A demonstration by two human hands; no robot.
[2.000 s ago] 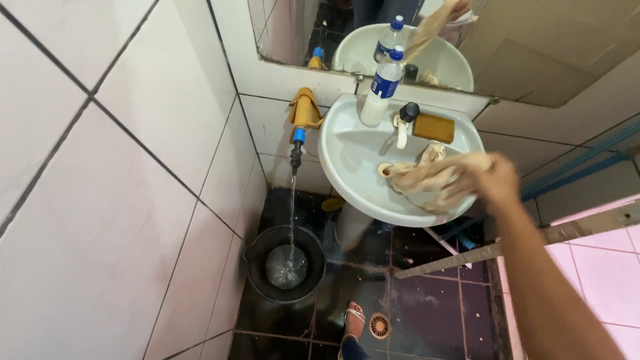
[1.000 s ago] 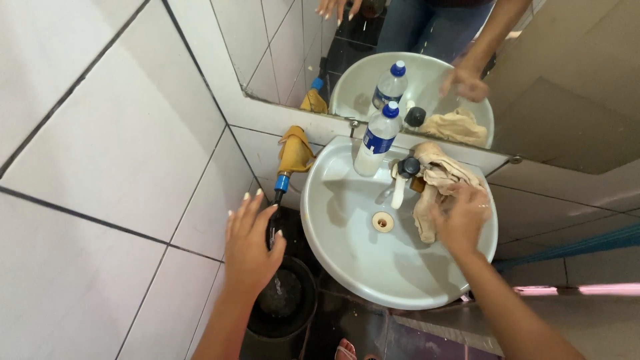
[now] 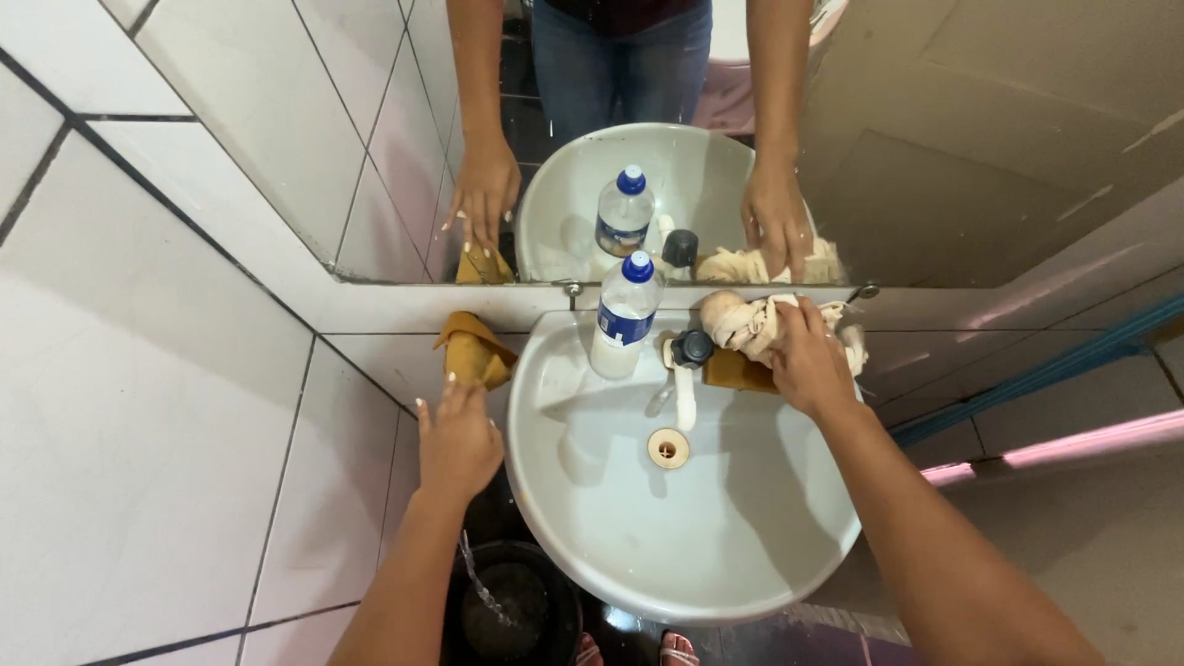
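My right hand (image 3: 812, 363) rests on a bunched cream cloth (image 3: 740, 322) at the back right corner of the white washbasin (image 3: 592, 546). Partly under the cloth lies a yellow-brown block (image 3: 735, 370), beside the white tap (image 3: 684, 398) with its black knob. Left of the basin, my left hand (image 3: 458, 439) reaches to a mustard cloth (image 3: 474, 351) wrapped around a wall fitting; its fingertips are at the cloth's lower edge, and its grip is unclear. Water (image 3: 481, 583) runs below this hand into a black bucket (image 3: 513, 615).
A clear plastic bottle (image 3: 627, 319) with a blue cap stands on the basin's back ledge. Above is a wall mirror (image 3: 925, 157). Tiled wall (image 3: 166, 398) bounds the left side. Blue strands (image 3: 1027, 379) stretch along the right. My feet (image 3: 680, 647) are below the basin.
The cream cloth, over the basin bowl two seconds ago, now lies bunched at the back right corner. My left hand has come into view and reached the mustard cloth. The view has moved closer to the basin.
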